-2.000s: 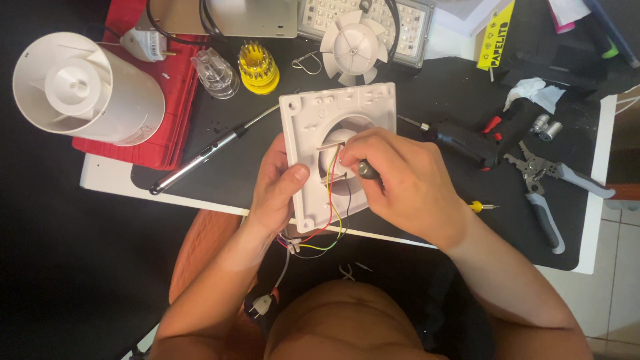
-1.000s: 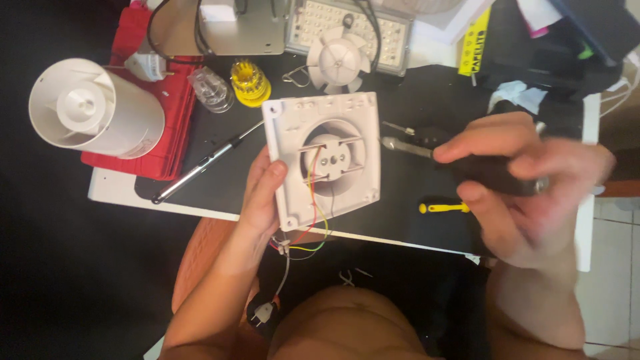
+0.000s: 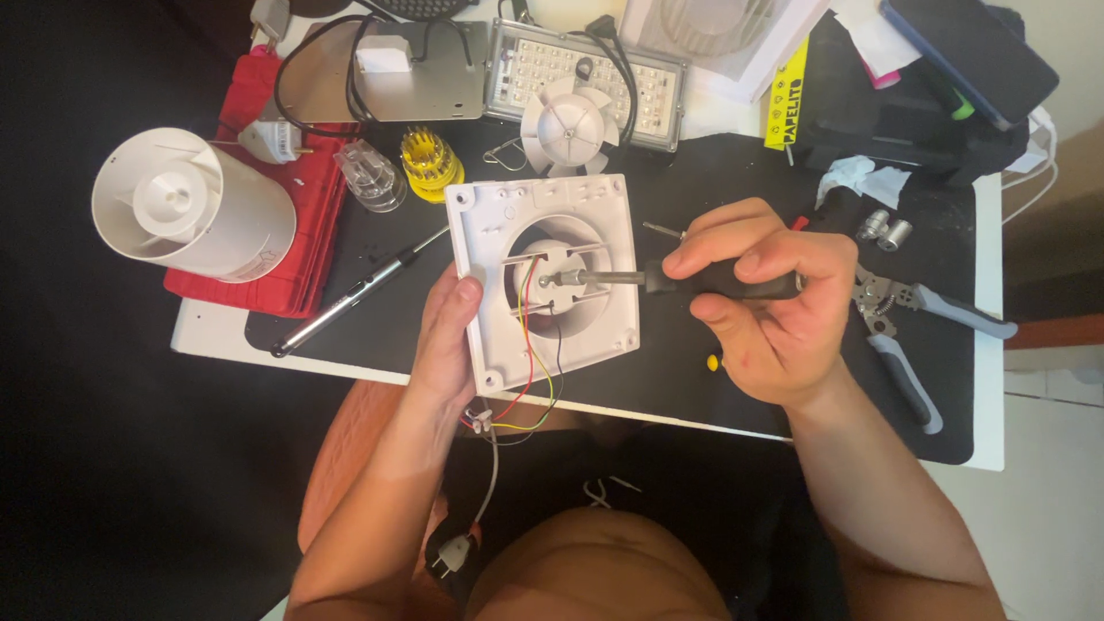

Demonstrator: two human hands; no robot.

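Note:
My left hand (image 3: 447,332) grips the left edge of a square white plastic exhaust fan housing (image 3: 483,259), thumb on its face. Inside its round opening sits the motor mount (image 3: 565,297), with red, yellow-green and black wires running down to a connector (image 3: 479,420) below. My right hand (image 3: 776,293) holds a black-handled screwdriver (image 3: 612,278) level from the right, its tip at a screw on the motor mount. A grey cable leads from the connector to a power plug (image 3: 453,554) over my lap.
A white fan duct (image 3: 250,216) rests on a red case (image 3: 302,267). Nearby are a silver pen-like tool (image 3: 345,306), a yellow bit holder (image 3: 431,166), a clear cap (image 3: 371,177), a fan impeller (image 3: 569,129) and an LED floodlight (image 3: 660,95). Wire strippers (image 3: 906,371) lie at right.
My right hand was at the motor mount, then away to the right with the screwdriver; now the screwdriver's tip is back at the mount. My left hand still holds the housing.

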